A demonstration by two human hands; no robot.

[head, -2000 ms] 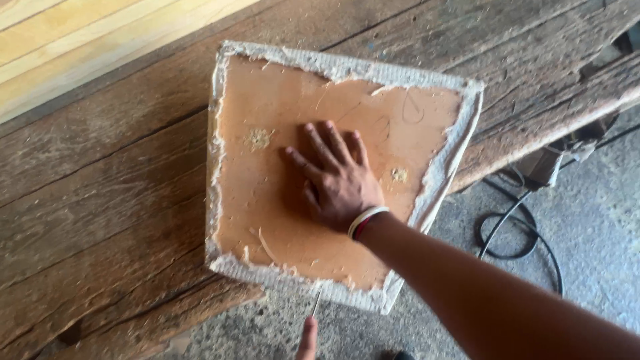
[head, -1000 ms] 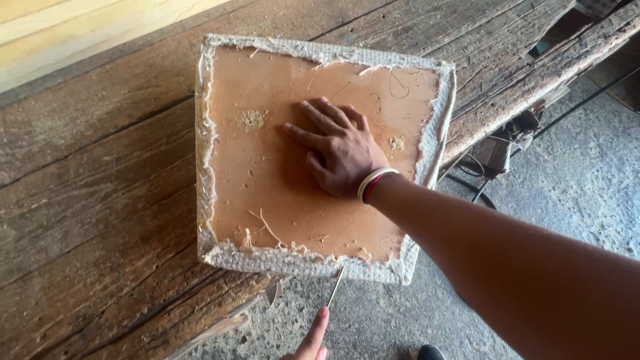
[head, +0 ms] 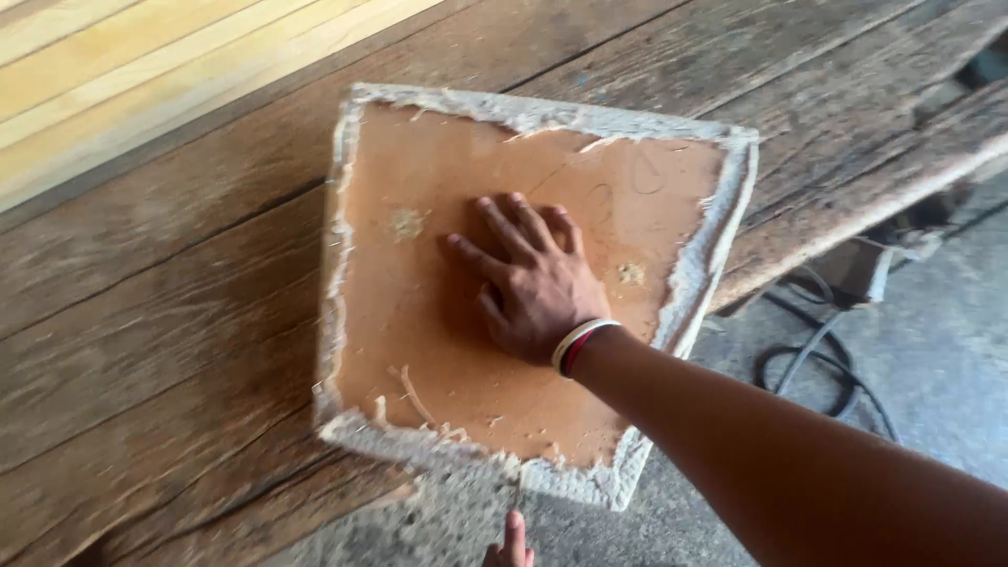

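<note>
An orange-brown seat panel (head: pixel 409 315), apparently upholstered, lies underside up, its pale woven fabric (head: pixel 630 114) folded over the rim with frayed edges and staples. My right hand (head: pixel 543 283) rests flat on the middle of the panel, fingers spread, holding nothing. At the bottom of the view, my left hand (head: pixel 510 543) grips a thin metal-shafted hand tool (head: pixel 517 494), one digit laid along it. Its tip meets the fabric at the near edge; the handle is hidden, so its exact kind cannot be told. Loose threads (head: pixel 413 398) lie near that edge.
The panel lies on a worn plank bench (head: pixel 173 315), its near corner overhanging the concrete floor (head: pixel 441 528). Pale wooden slats (head: pixel 157 79) are at the upper left. A dark cable (head: pixel 850 370) lies coiled on the floor at right.
The tool's shaft was tilted one second ago and now stands more upright in the view. My right hand stays flat on the panel. The view has shifted somewhat.
</note>
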